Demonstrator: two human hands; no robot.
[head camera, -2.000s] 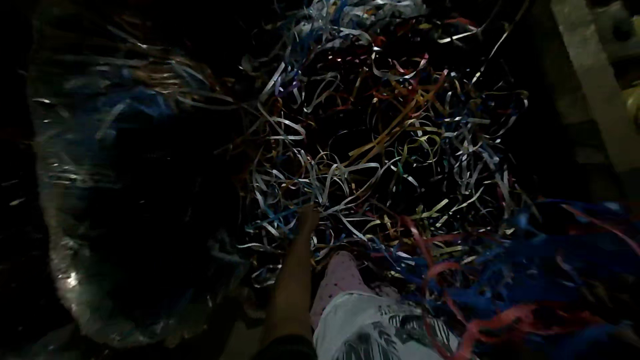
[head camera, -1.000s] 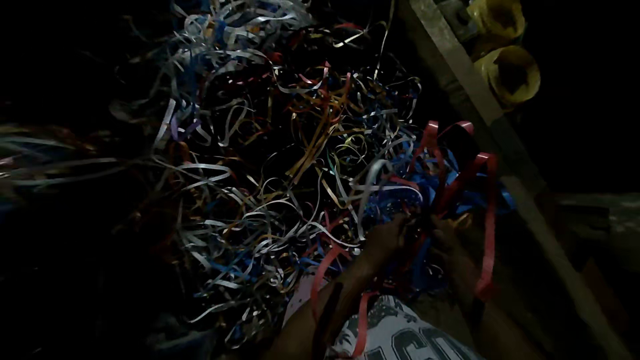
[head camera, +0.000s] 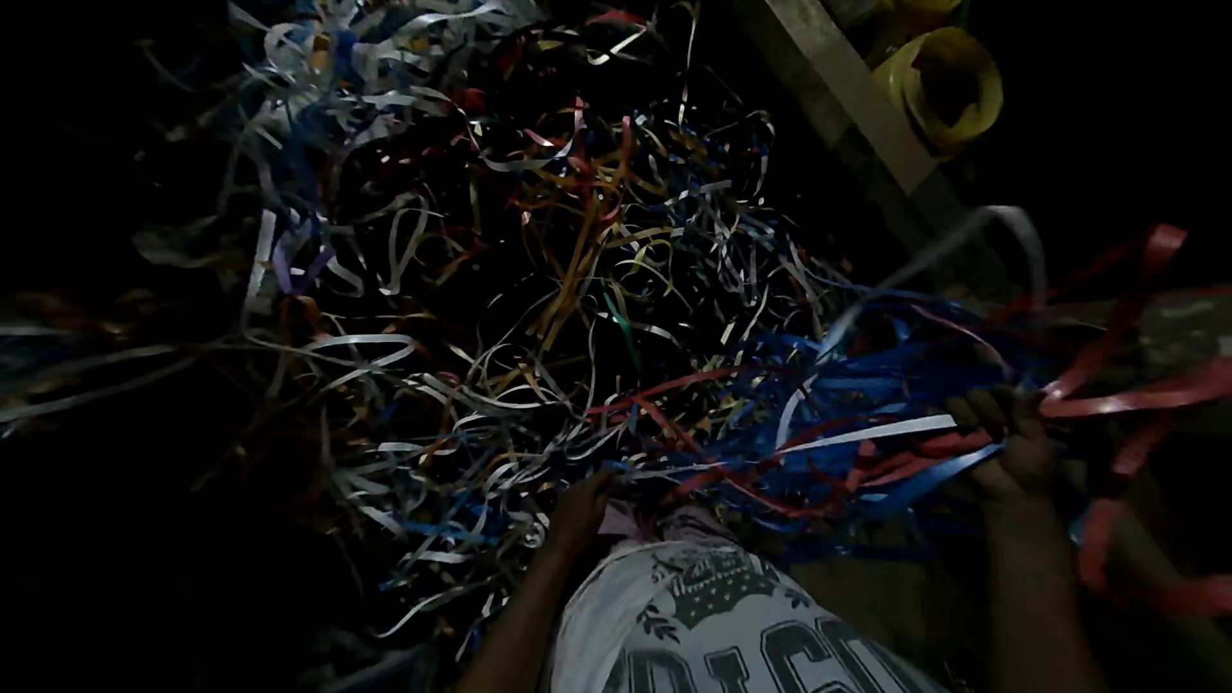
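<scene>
In dim light, a tangled heap of plastic strapping strips in white, orange, red and blue lies in front of me. My right hand is closed around a bundle of blue, red and white strips at the right. Loops of red strip stick out past that hand. My left hand is at the near edge of the heap, by the end of a thin white strip; its fingers are too dark to read.
A wooden beam runs diagonally at the upper right. Beyond it stands a yellow cylindrical container. Blurred pale strips stretch across the left side. Much of the surroundings is in deep shadow.
One second ago both hands were close together at the blue and red strips. They are now apart, my left hand at the heap's near edge and my right hand farther right with the bundle.
</scene>
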